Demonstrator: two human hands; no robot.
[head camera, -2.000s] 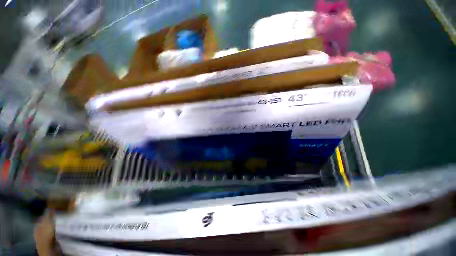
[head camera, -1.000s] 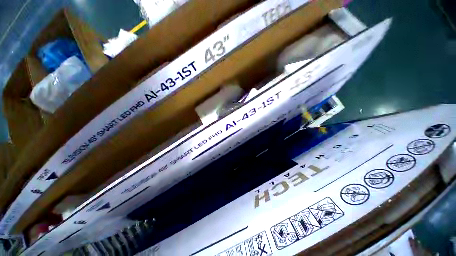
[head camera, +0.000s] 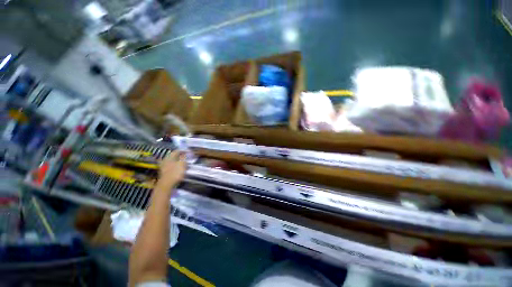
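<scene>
Open TV cartons (head camera: 348, 204) lie side by side across the centre and right, with white printed edges, brown insides and pale packing pieces within. My left hand (head camera: 173, 167) reaches up from the bottom left and is at the left end of the cartons, by the white flaps. Its fingers are blurred, so I cannot tell whether they grip the edge. My right hand is not in view.
The roller conveyor (head camera: 115, 188) with a yellow guide bar (head camera: 106, 171) is at the left. Behind the cartons are an open brown carton (head camera: 296, 89) holding blue and white bags, a white bundle (head camera: 401, 92) and a pink bundle (head camera: 480, 109).
The view has swung and the cartons now run across the centre and right, with three white edges showing. My left forearm has come into view at their left end. The conveyor shows again at the left.
</scene>
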